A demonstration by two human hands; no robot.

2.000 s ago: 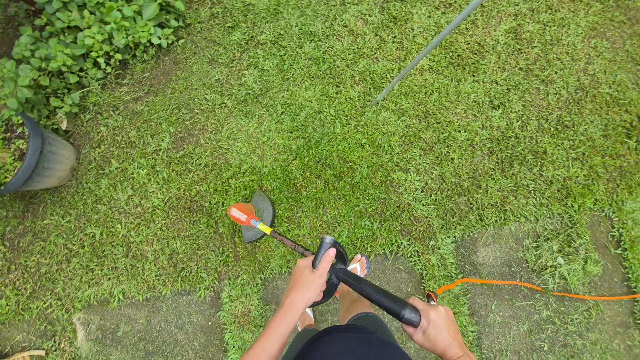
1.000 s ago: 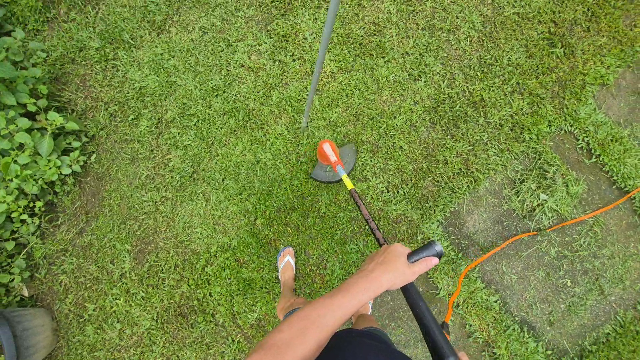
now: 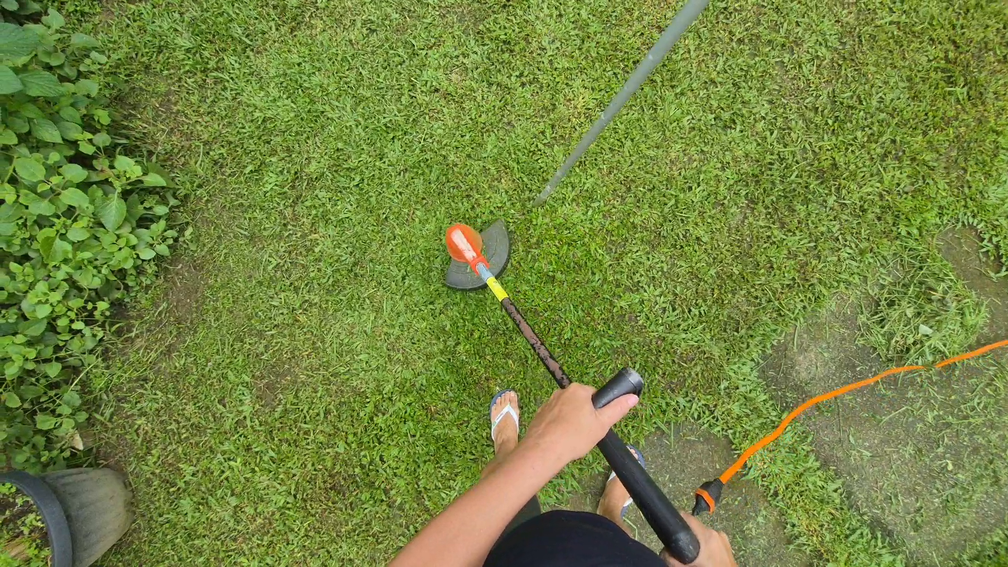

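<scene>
My left hand [image 3: 579,421] is closed around the black front handle of an electric string trimmer, partway along its shaft [image 3: 535,342]. At the rear end of the black grip tube [image 3: 650,500], my right hand [image 3: 701,543] holds on, partly hidden by the tube and cut by the bottom edge. The trimmer's orange head [image 3: 465,244] and dark guard [image 3: 494,256] rest low over the grass, ahead of my feet. An orange power cord [image 3: 819,399] runs from a black plug [image 3: 708,496] beside my right hand to the right edge.
A grey pole [image 3: 618,102] stands in the lawn just beyond the trimmer head. Leafy plants [image 3: 55,236] line the left side, above a grey plant pot [image 3: 90,512]. Stone slabs [image 3: 866,425] lie at the lower right. My sandalled foot [image 3: 505,417] stands on the grass.
Since the frame one second ago, the trimmer head has swung left, away from the pole's base. Both hands have stayed on the trimmer. The view has shifted.
</scene>
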